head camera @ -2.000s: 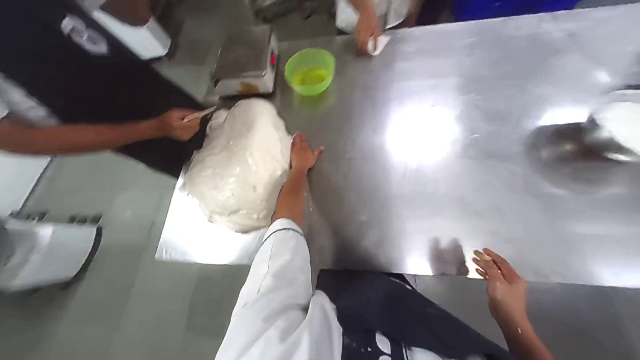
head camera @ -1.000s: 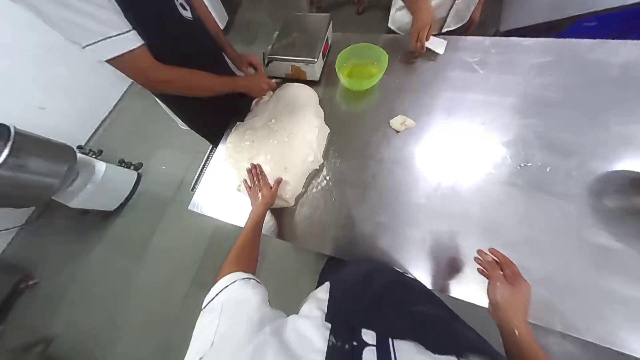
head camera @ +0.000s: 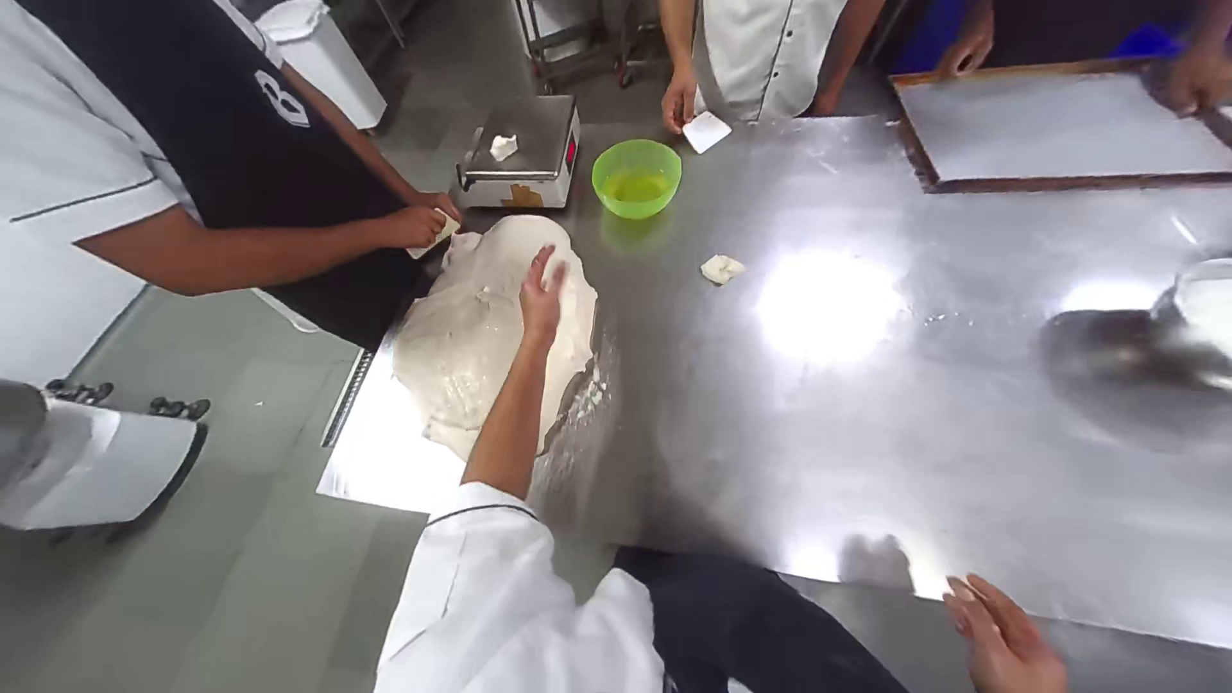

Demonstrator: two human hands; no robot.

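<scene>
A large mound of pale dough (head camera: pixel 462 337) lies at the left end of the steel table (head camera: pixel 731 443). My left hand (head camera: pixel 542 298) is over its upper right part, fingers apart and nothing held; whether it touches the dough I cannot tell. At the table's near edge, low on the right, my right hand (head camera: pixel 1006 635) is empty with its fingers loosely extended. A small dough piece (head camera: pixel 722 269) rests on the steel right of the mound. Another small piece (head camera: pixel 503 146) sits on the scale (head camera: pixel 520 154). Beside the scale stands a green bowl (head camera: pixel 636 179) with yellow liquid.
At the left, a co-worker holds a pale scraper (head camera: pixel 435 236) against the dough's edge. Across the table another person holds a white scraper (head camera: pixel 706 132). Someone's hands hold a wood-edged tray (head camera: pixel 1068 130) at the far right. A metal bowl (head camera: pixel 1203 313) is at the right edge.
My left hand has moved from the dough's near side to its far, right part. A small dough piece now shows on the scale. The tray at the far right has come into view.
</scene>
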